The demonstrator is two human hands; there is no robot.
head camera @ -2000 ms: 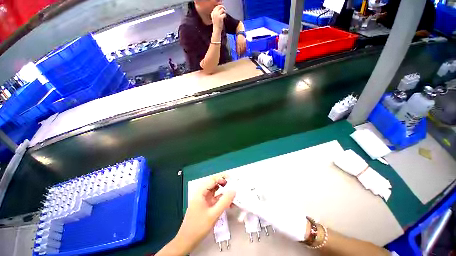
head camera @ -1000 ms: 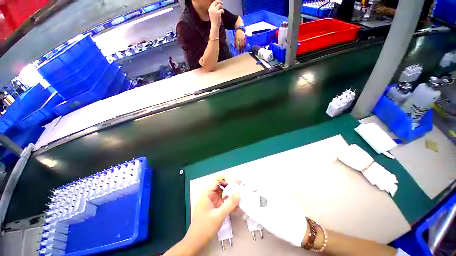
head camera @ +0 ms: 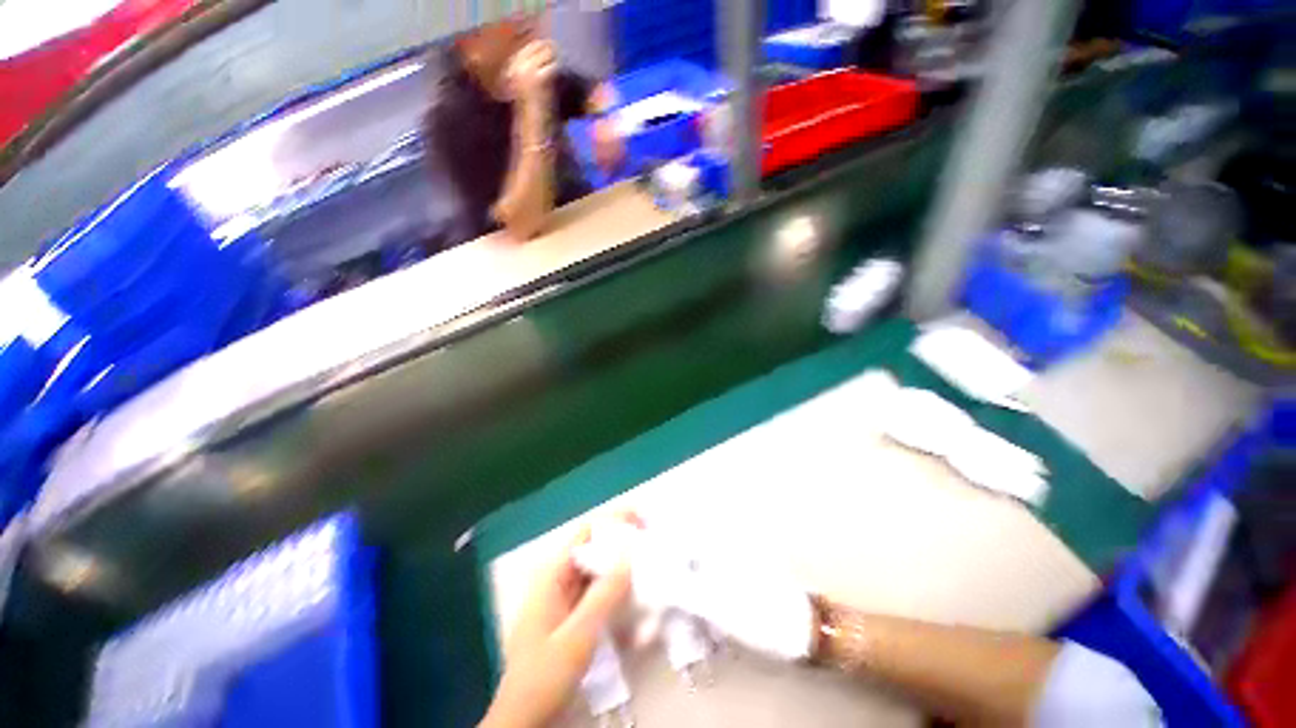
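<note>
The frame is blurred. My left hand [head camera: 557, 626], bare, is at the lower middle over the beige work sheet [head camera: 810, 498], fingers curled on a white charger unit [head camera: 611, 548] that blends with the glove. My right hand [head camera: 725, 605], in a white glove with a bracelet at the wrist, meets the left fingertips; its fingers are too blurred to tell their grip. Two white units, one a charger unit [head camera: 606, 686] below my left hand and one a charger unit [head camera: 688, 647] below my right, lie on the sheet with pins towards me.
A blue tray [head camera: 360, 626] with rows of white units is at lower left. The green conveyor [head camera: 597, 384] crosses behind, bearing a white unit group [head camera: 861, 295]. A folded glove bundle [head camera: 967, 444], white pad [head camera: 971, 364] and blue bin [head camera: 1045, 306] are at right. A person [head camera: 498, 135] sits opposite.
The view has swung, so the scene sits further left and is blurred. My hands stay together over the sheet. The two units still lie below them.
</note>
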